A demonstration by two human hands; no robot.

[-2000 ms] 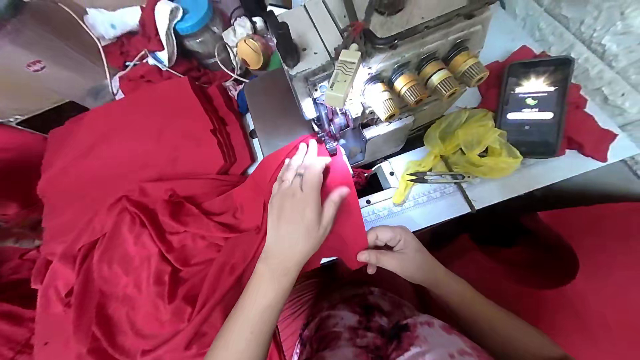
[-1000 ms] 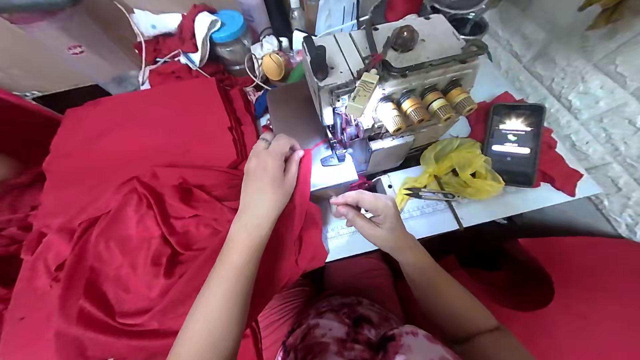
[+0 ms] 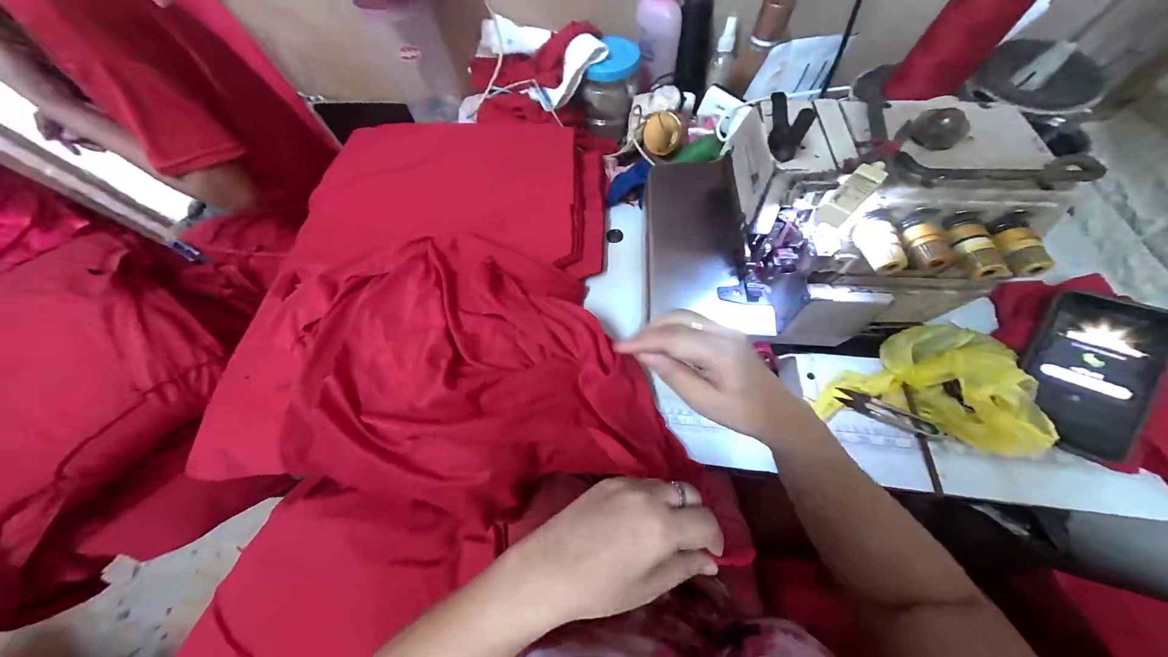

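Note:
Red fabric [image 3: 474,365] lies rumpled across the left of the sewing table and hangs over its front edge. My left hand [image 3: 630,547], with a ring on it, holds a fold of this fabric at the table's front edge, above my lap. My right hand [image 3: 707,370] touches the fabric's right edge with its fingertips, in front of the overlock sewing machine [image 3: 967,210]; whether they pinch it I cannot tell. No cloth shows under the presser foot [image 3: 744,292]. Behind the rumpled fabric lies a stack of flat red fabric pieces [image 3: 456,187].
Thread snips [image 3: 885,411] rest against a yellow plastic bag [image 3: 976,392], right of my right hand. A lit phone [image 3: 1095,374] lies on red cloth at far right. A jar with a blue lid [image 3: 610,87] stands behind. At upper left, another person's arm [image 3: 119,137] shows.
My left hand has moved from beside the presser foot down to the table's front edge. My right hand has reached the fabric's edge. The view has swung left.

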